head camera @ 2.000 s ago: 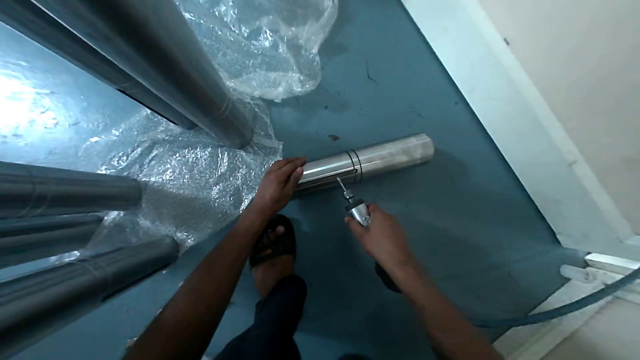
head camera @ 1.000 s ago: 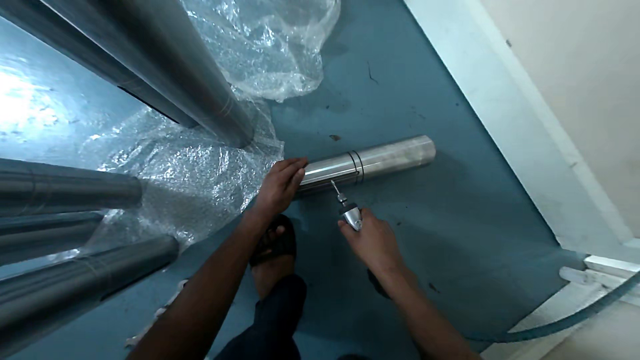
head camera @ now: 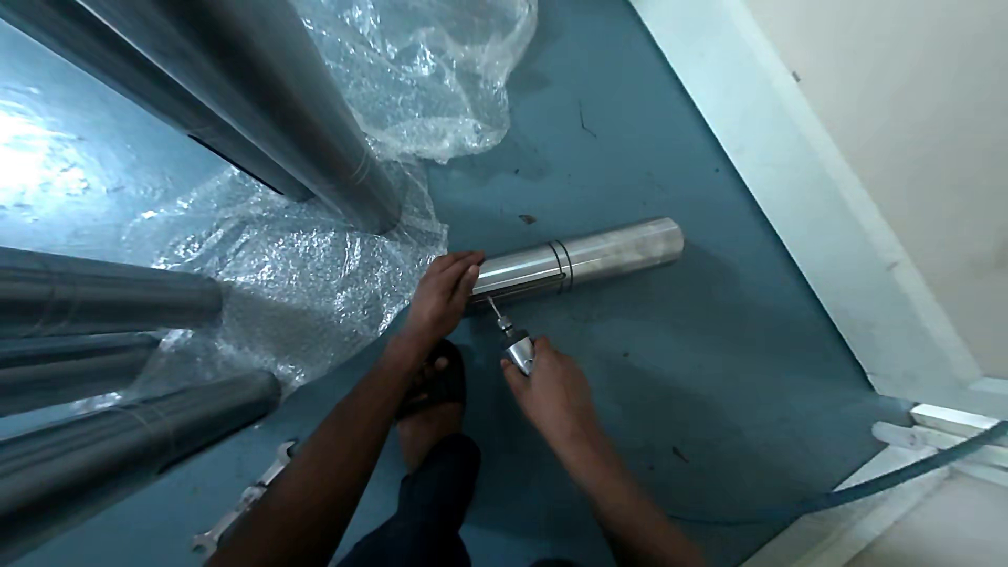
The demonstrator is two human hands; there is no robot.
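Observation:
A shiny metal shaft lies on the blue floor, with dark rings around its middle and a long slot along its side. My left hand rests on the shaft's left end, fingers over the top. In my right hand is a handheld rotary die grinder, its thin bit at the shaft's lower side close to my left fingers. Whether the bit touches the metal cannot be told.
Several large metal shafts stand at the left, some on bubble wrap. Open-ended wrenches lie at the lower left. A hose runs at the lower right beside a white wall base. My sandalled foot is near the shaft.
My right hand has moved the die grinder left along the shaft, toward my left hand. The left hand stays on the shaft. The wrenches now show more at the lower left.

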